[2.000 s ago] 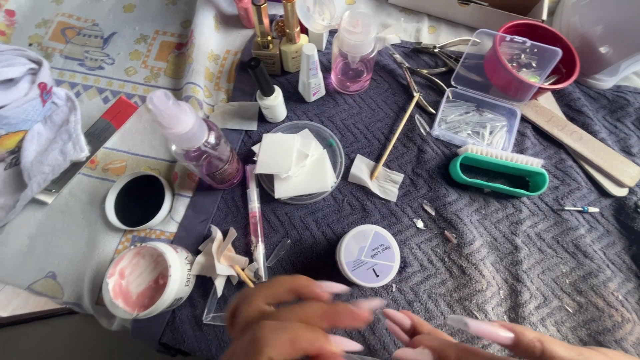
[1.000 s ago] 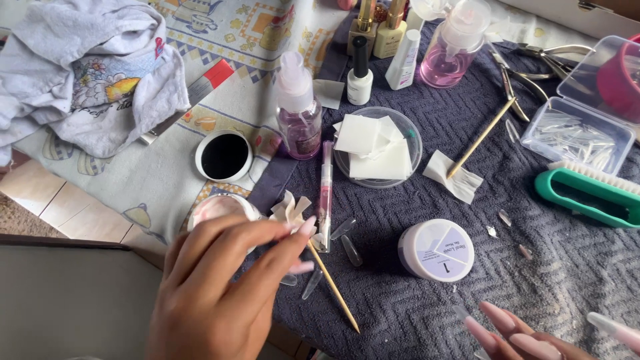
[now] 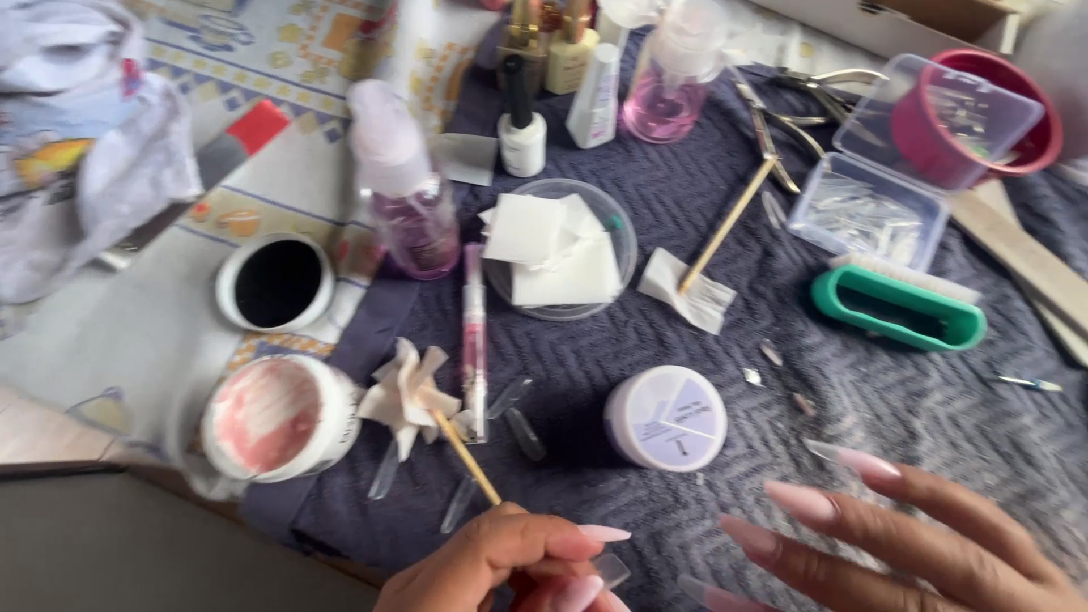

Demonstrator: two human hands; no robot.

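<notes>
My left hand (image 3: 518, 561), at the bottom centre, pinches a small clear nail tip (image 3: 614, 571) between thumb and fingers. My right hand (image 3: 926, 544) is spread at the lower right, holding nothing; its long nails are pink, some with clear ends. Between and above the hands stands a round jar with a lilac lid (image 3: 667, 418). A wooden stick (image 3: 467, 459) runs from a crumpled wipe (image 3: 412, 395) down to my left hand, which hides its lower end. Loose clear nail tips (image 3: 524, 433) lie nearby on the dark towel (image 3: 578, 365).
At left are an open jar of pink product (image 3: 268, 414), a dark-filled cup (image 3: 279, 282) and a pump bottle (image 3: 412, 195). Farther back are a dish of white wipes (image 3: 565, 285) and nail polish bottles (image 3: 521, 140). At right are a green brush (image 3: 901, 310), nippers (image 3: 765, 119) and a tip box (image 3: 871, 208).
My left hand has moved from beside the crumpled wipe down and right, uncovering the pink jar. A clear nail tip now shows in its fingers. The view has shifted.
</notes>
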